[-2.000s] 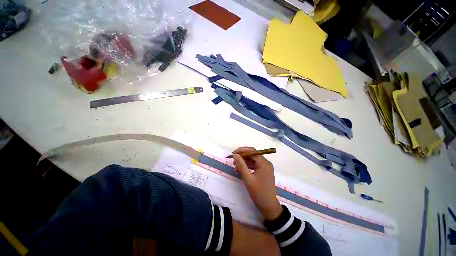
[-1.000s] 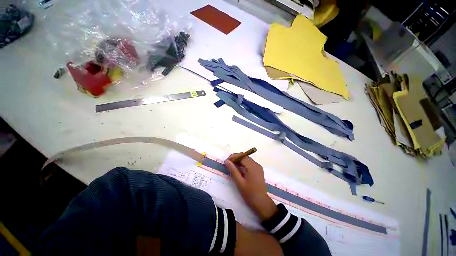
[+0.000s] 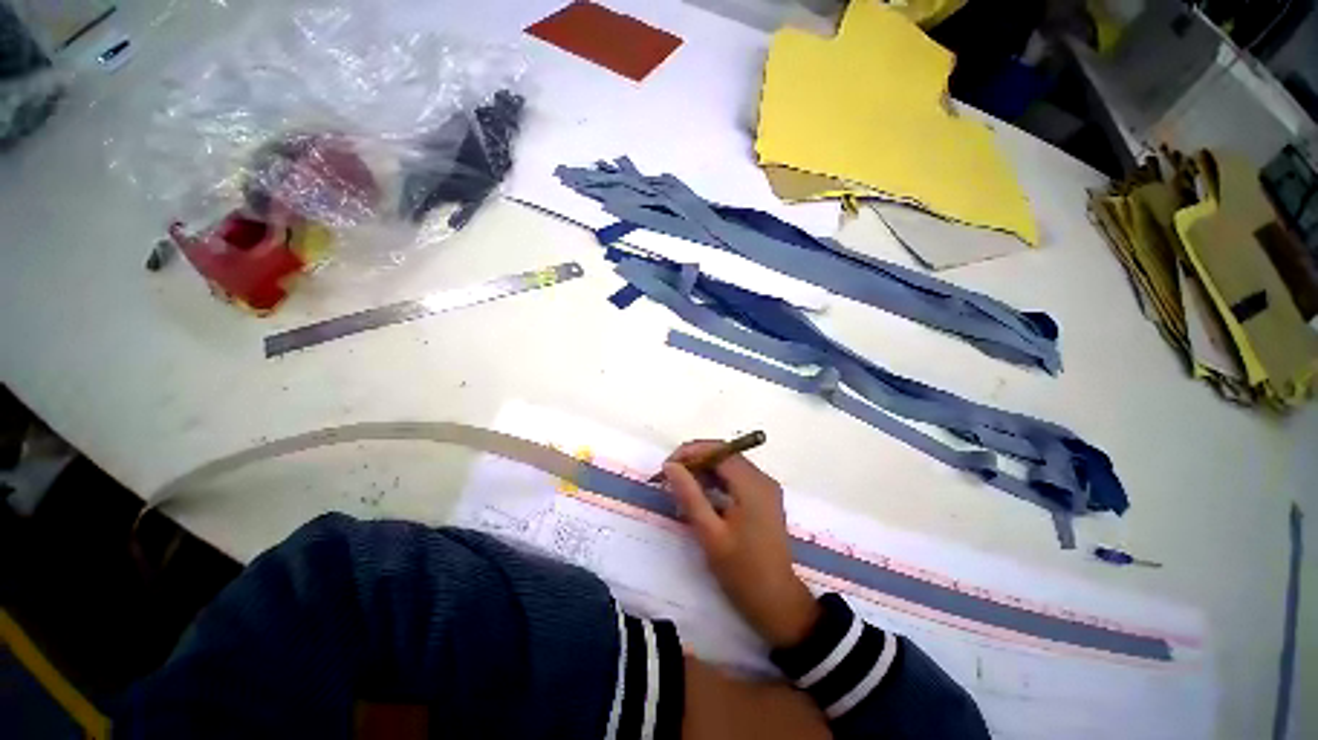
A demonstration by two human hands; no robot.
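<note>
My right hand (image 3: 740, 538) holds a slim brown pen (image 3: 727, 453) above the left part of a blue-grey strap strip (image 3: 983, 601). The pen's tip points down-left at the strip's upper edge; I cannot tell whether it touches. The strip lies along red lines on a white paper pattern sheet (image 3: 1070, 704). Yellow tape (image 3: 575, 474) is at its left end, where a pale flexible band (image 3: 347, 434) curves off to the left. Of my left hand (image 3: 752, 714) only the wrist part shows at the bottom edge; its fingers are hidden behind my right sleeve or out of the picture.
Beyond the pattern lie two blue-grey strip bundles (image 3: 810, 260), a steel ruler (image 3: 419, 310) and a small blue-handled tool (image 3: 1116, 555). A clear plastic bag (image 3: 333, 87) with red items is far left. Yellow sheets (image 3: 882, 123), a red-brown rectangle (image 3: 607, 39) and stacked yellow-brown pieces (image 3: 1229, 275) lie farther off.
My right hand moved left along the strip, then slightly right again, and the pen's shaft shows more fully than one second ago. The camera view has shifted and turned slightly.
</note>
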